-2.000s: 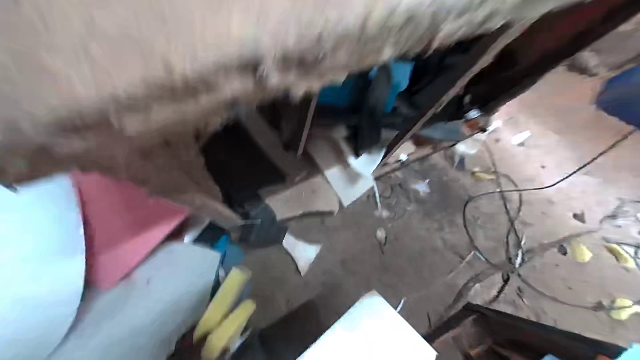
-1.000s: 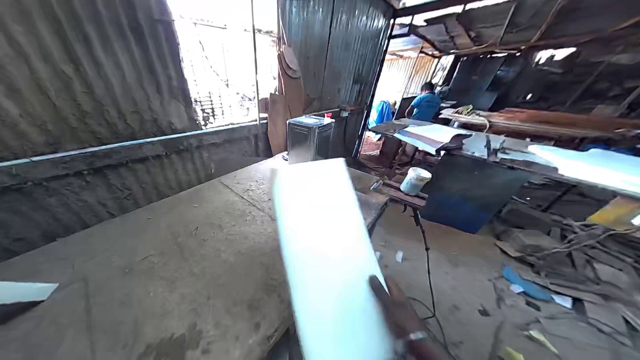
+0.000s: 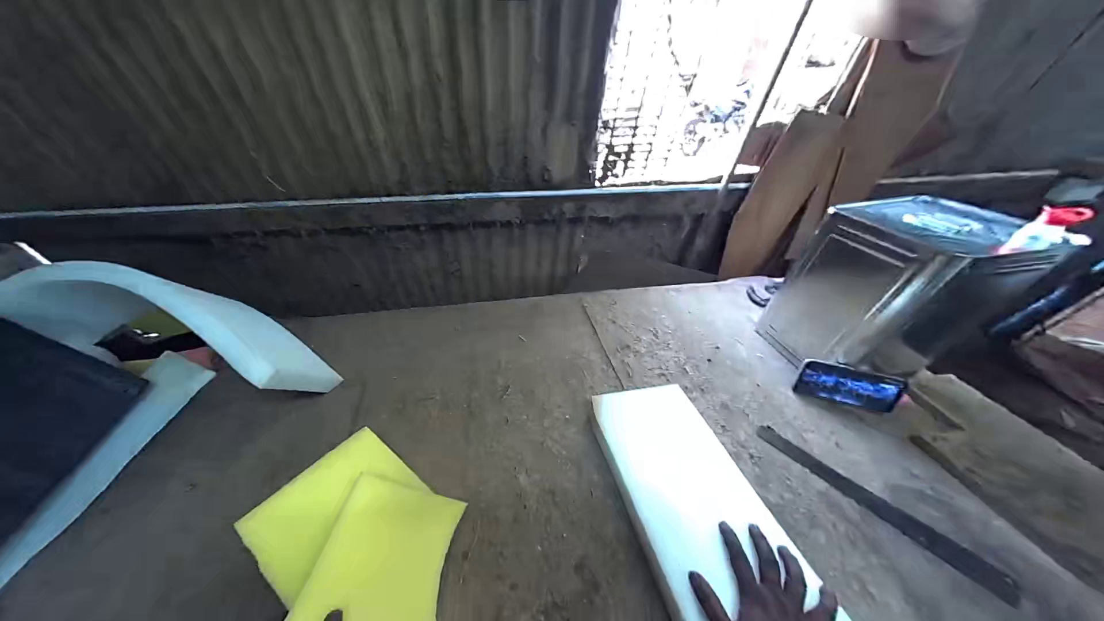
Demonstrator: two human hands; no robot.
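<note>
A thick white foam block (image 3: 681, 466) lies flat on the wooden worktable (image 3: 509, 371). My right hand (image 3: 763, 586) rests on its top, palm down with the fingers spread. At the lower left, two overlapping yellow foam sheets (image 3: 388, 535) lie on the table. Only a dark fingertip of my left hand (image 3: 334, 615) shows at the bottom edge, against the nearer yellow sheet; the rest of that hand is out of frame. A flat dark metal strip (image 3: 888, 513) lies right of the white block.
A curved white foam strip (image 3: 216, 332) and a dark panel (image 3: 60, 414) lie at left. At right stand a metal tin (image 3: 871, 276) and a phone (image 3: 849, 385) leaning at its base. Wooden boards (image 3: 811, 172) lean by the window behind the table; corrugated sheeting forms the wall.
The white foam block, raised in my right hand a second ago, now lies on the table under that hand. The view has swung widely.
</note>
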